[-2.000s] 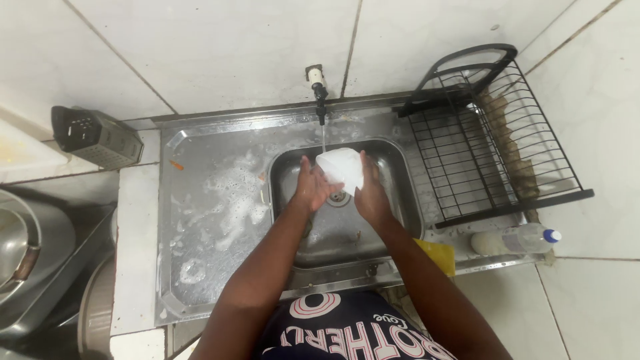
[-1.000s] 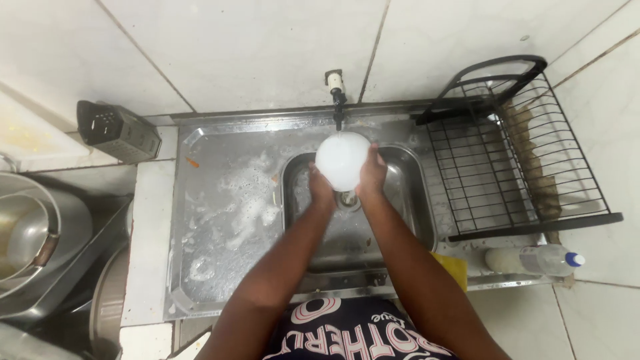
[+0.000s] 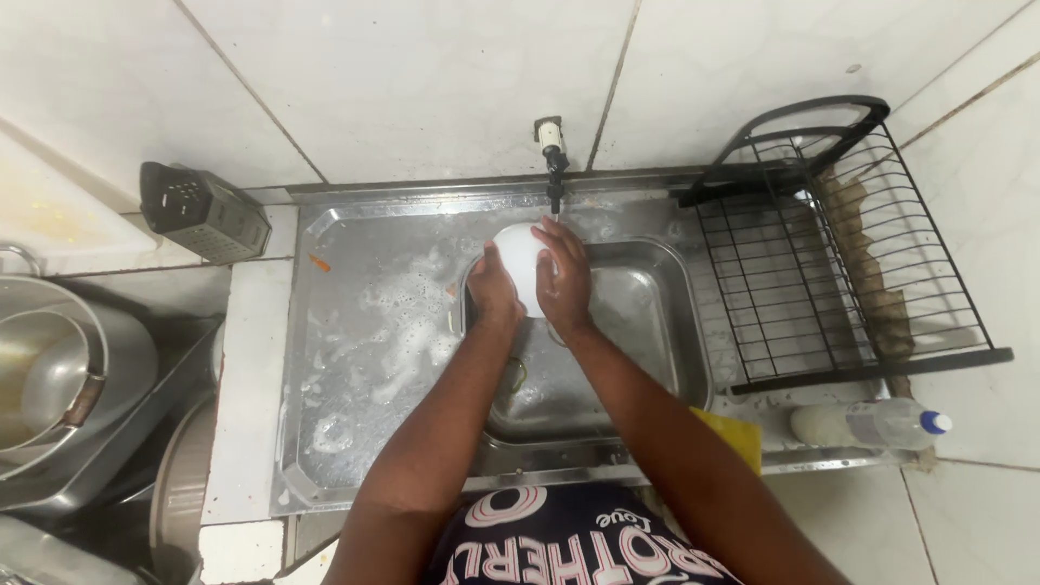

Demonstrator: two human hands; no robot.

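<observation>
Both hands hold a white round dish, which looks like a bowl or plate, over the back left part of the steel sink basin. My left hand grips its left edge. Fingers of my right hand spread over its right side. Just behind the dish is the black spout of the tap, with a little water visible beneath it. Part of the dish is hidden by the fingers.
Suds and an orange scrap lie on the steel drainboard. A box grater stands at the back left, near metal pots. To the right are a black wire dish rack, a plastic bottle and a yellow cloth.
Both hands and the dish have shifted left relative to the tap and basin. The right hand now reaches farther over the dish than one second ago.
</observation>
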